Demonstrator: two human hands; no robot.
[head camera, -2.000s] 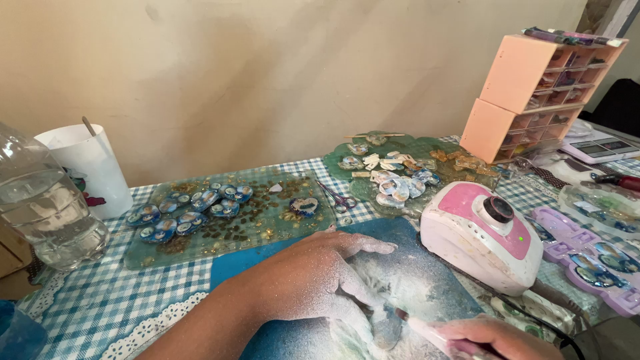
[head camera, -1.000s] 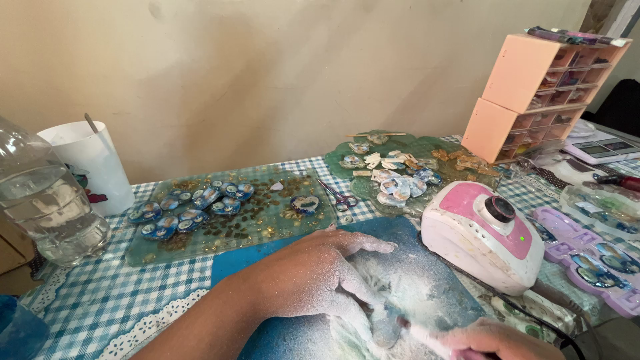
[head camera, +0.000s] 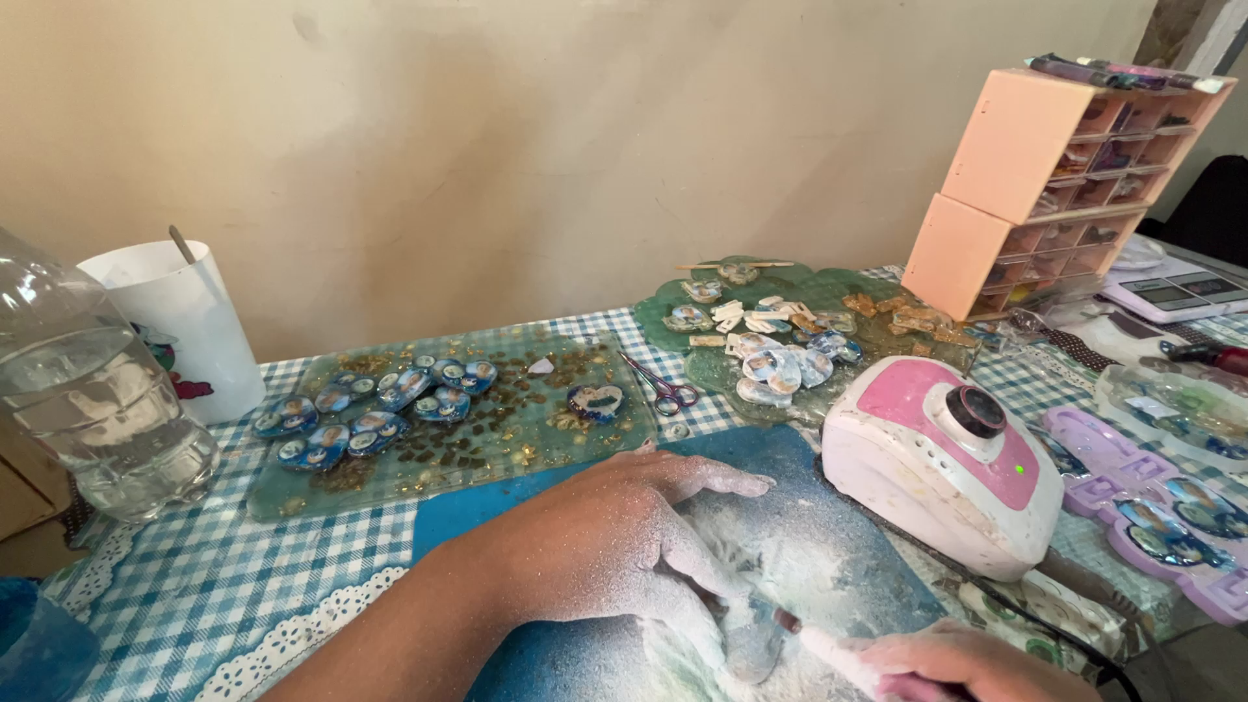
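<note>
My left hand (head camera: 673, 546), coated in white dust, pinches a small dusty rounded piece (head camera: 753, 639) against a blue mat (head camera: 819, 487). In my right hand (head camera: 936, 663) is a rotary tool handpiece whose brown sanding bit (head camera: 786, 620) meets or nearly meets the piece's right edge; dust hides the exact contact. White powder lies thick on the mat around both hands. Behind my right hand stands a pink and white control unit (head camera: 941, 463) with a black knob and a lit green light. A dark cable runs beside it.
A glittery resin tray (head camera: 468, 468) holds several blue resin pieces (head camera: 375, 424). Scissors (head camera: 663, 385) lie beside it. A green resin tray (head camera: 663, 292) carries more pieces. At left are a water bottle (head camera: 107, 419) and white cup (head camera: 195, 331); at right, peach drawers (head camera: 1014, 146) and a purple mold (head camera: 1082, 419).
The handpiece and my right hand have shifted slightly about the piece. My left hand has stayed nearly in place, still holding it.
</note>
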